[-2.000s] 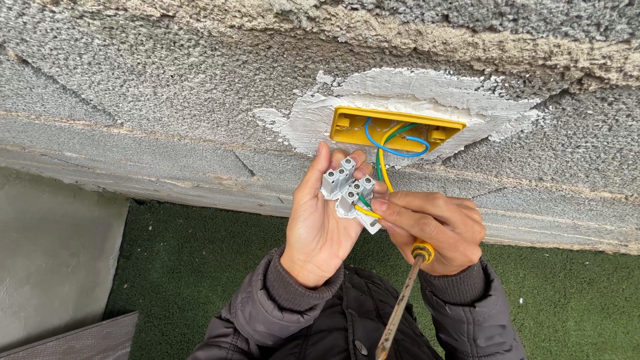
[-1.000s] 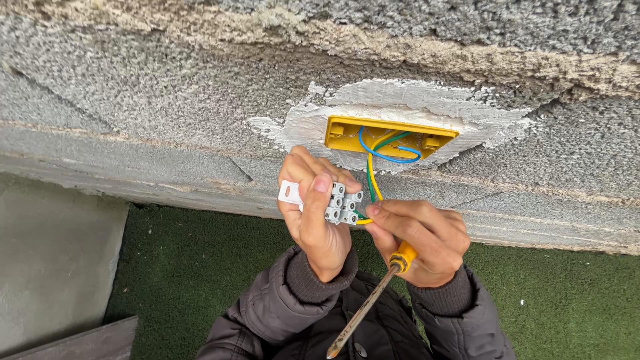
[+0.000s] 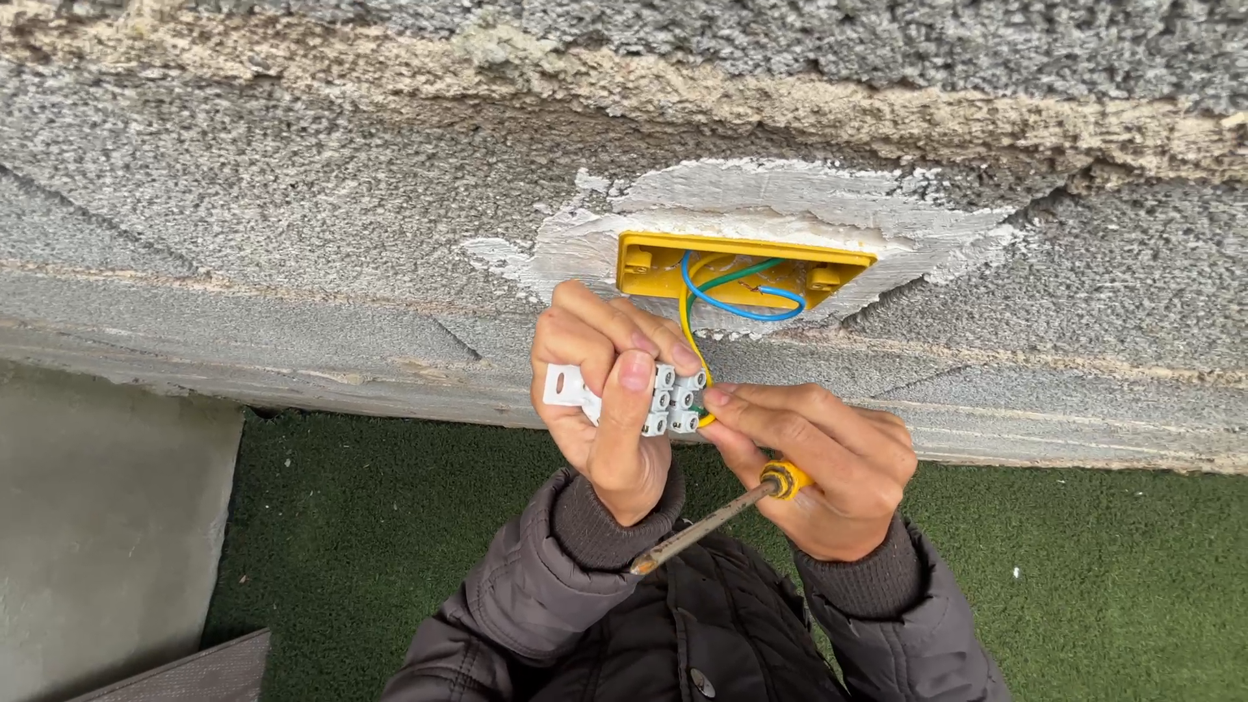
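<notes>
My left hand [image 3: 609, 400] grips a white terminal block [image 3: 673, 400] with screw holes and a slotted tab at its left end. My right hand [image 3: 824, 458] pinches the yellow wire [image 3: 685, 322] and a green wire [image 3: 731, 278] at the block's right edge. Against its palm it also holds a screwdriver [image 3: 707, 526] with a yellow handle, the shaft pointing down and left. Both wires come out of a yellow electrical box [image 3: 746, 244] set in the wall. A blue wire [image 3: 751, 314] is looped at the box opening. The wire ends at the block are partly hidden by fingers.
White plaster [image 3: 770, 190] surrounds the box in the rough block wall [image 3: 341, 185]. Green artificial turf [image 3: 390, 507] lies below. At the left are a smooth grey surface [image 3: 107, 507] and the corner of a brownish board [image 3: 210, 673].
My left hand has turned the terminal block, and its thumb now lies across it, with the slotted tab to the left. My right hand still holds the wires and the screwdriver.
</notes>
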